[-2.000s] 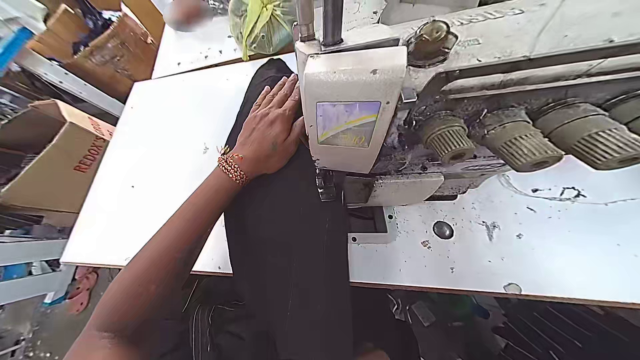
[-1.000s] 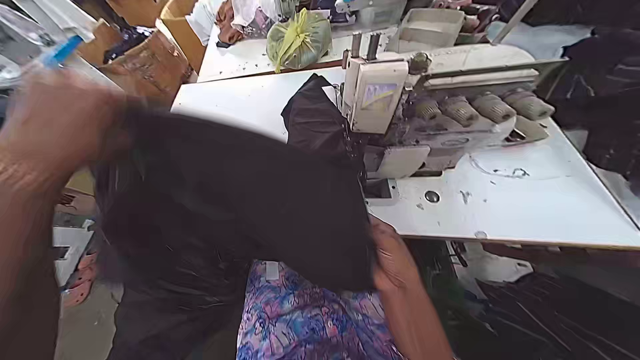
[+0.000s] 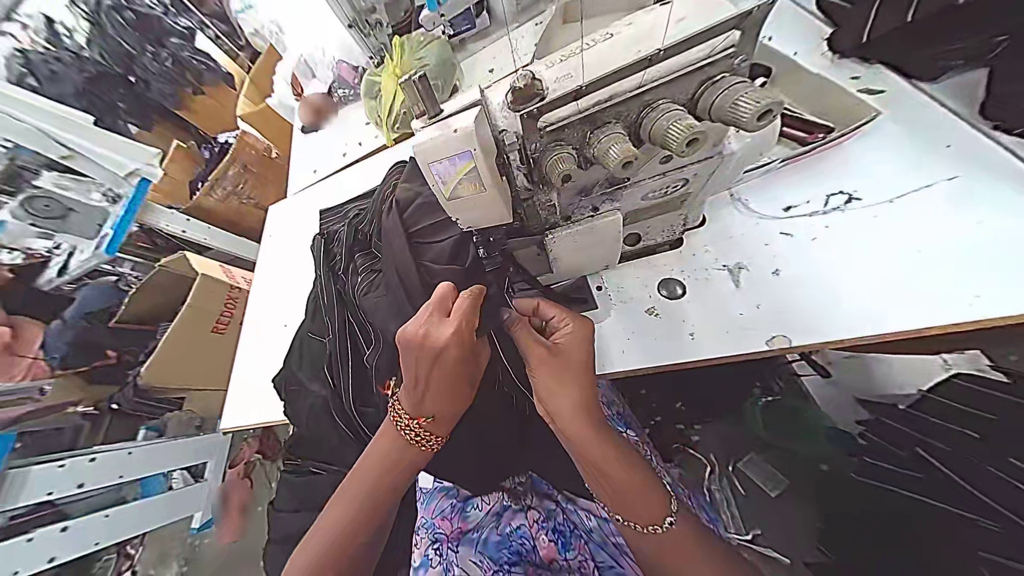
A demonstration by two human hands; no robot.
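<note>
A black garment (image 3: 352,320) with pale threads or seams lies bunched over the table's front edge and hangs into the lap. Just in front of the presser foot (image 3: 486,250) of an overlock sewing machine (image 3: 608,144), my left hand (image 3: 442,352) grips the black cloth in a closed fist. My right hand (image 3: 552,348) pinches the edge of the same cloth between thumb and fingers, to the right of the left hand and close to the machine's foot. Part of the cloth is under or beside the foot; which of the two cannot be told.
The white sewing table (image 3: 840,280) extends right, with a metal knob or screw (image 3: 671,289) in its top. Behind stands a yellow-green plastic bag (image 3: 408,76). Cardboard boxes (image 3: 196,320) and a white metal frame (image 3: 104,472) are at left. Striped dark cloth (image 3: 944,448) lies low at right.
The left hand, raised at the far left with the cloth a second ago, is now down before the machine's foot. The right hand has moved up beside it. The cloth is now gathered at the machine.
</note>
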